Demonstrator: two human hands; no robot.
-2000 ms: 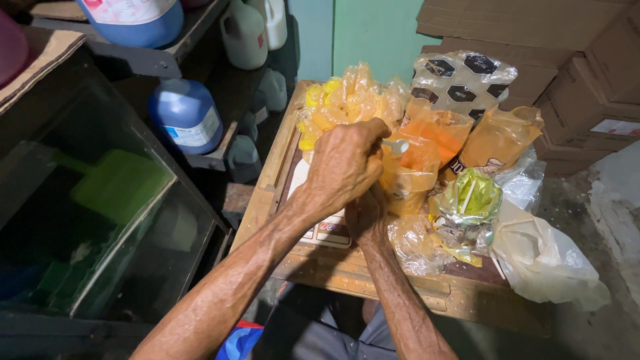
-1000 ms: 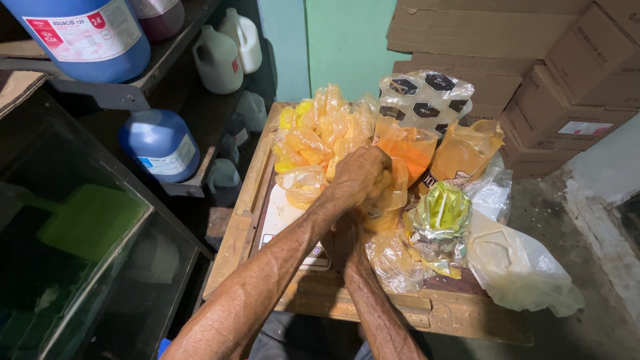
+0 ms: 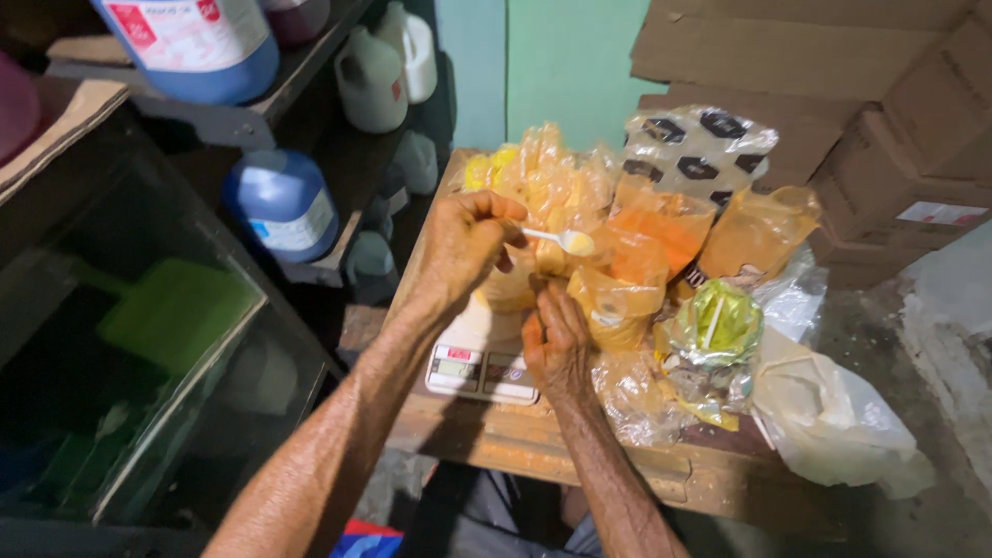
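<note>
My left hand (image 3: 469, 240) grips the handle of a small white plastic spoon (image 3: 570, 242), whose bowl carries pale yellow powder. Below it, my right hand (image 3: 559, 337) is beside a plastic bag (image 3: 508, 287) on a white digital scale (image 3: 465, 341); whether its fingers pinch the bag is hidden. An open bag of orange-yellow powder (image 3: 616, 310) stands just right of that hand, with a bag of brighter orange powder (image 3: 663, 225) behind it. Many knotted bags of yellowish powder (image 3: 550, 178) are heaped at the back of the wooden table (image 3: 480, 434).
On the right stand a brown powder bag (image 3: 756, 232), a bag of green material (image 3: 721, 322) and a crumpled whitish bag (image 3: 837, 403). Shelves with blue jugs (image 3: 283, 209) and a glass-sided case (image 3: 155, 333) flank the left. Cardboard boxes (image 3: 899, 186) are stacked at the back right.
My left hand has drawn back leftward from the open powder bag since one second ago. The spoon, hidden then, is now in plain view with powder in its bowl.
</note>
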